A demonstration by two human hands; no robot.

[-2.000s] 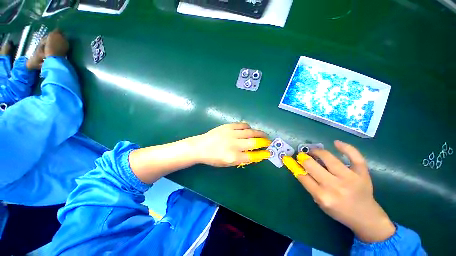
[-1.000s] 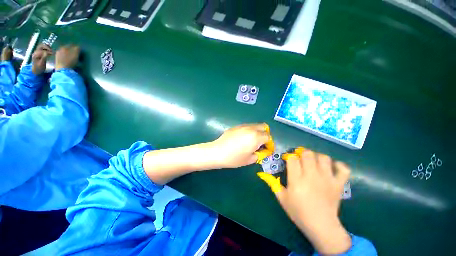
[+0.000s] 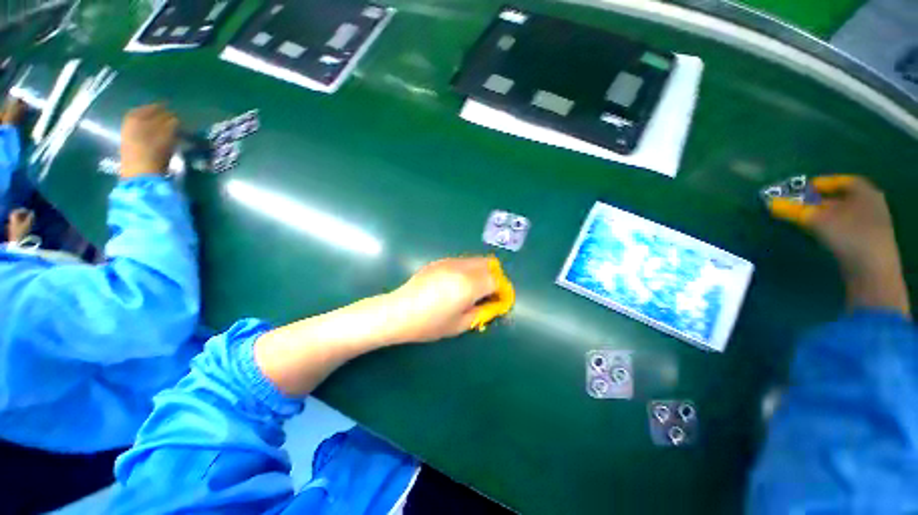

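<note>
My left hand (image 3: 458,297), with yellow finger cots, is curled low over the bench left of the tray; whether it holds a tiny part cannot be told. My right hand (image 3: 851,221) reaches to the far right, its yellow-cotted thumb and finger closed around a grey camera plate (image 3: 785,191) with ringed holes. Two similar plates, one nearer (image 3: 672,422) and one just left of it (image 3: 609,374), lie below the tray. Another plate (image 3: 505,230) lies above my left hand. The white tray (image 3: 740,320) holds many blue and white bits.
Black panels (image 3: 564,75) with grey patches lie on white sheets at the back. A neighbour's blue sleeve (image 3: 151,241) and hand are at left, beside a cluster of plates (image 3: 232,139) and pale strips (image 3: 60,106). A metal rail bounds the bench's far edge.
My right hand has left the central plate and moved far right to another plate. The hands have parted, leaving two plates uncovered below the tray. The view has shifted, showing more of the panels.
</note>
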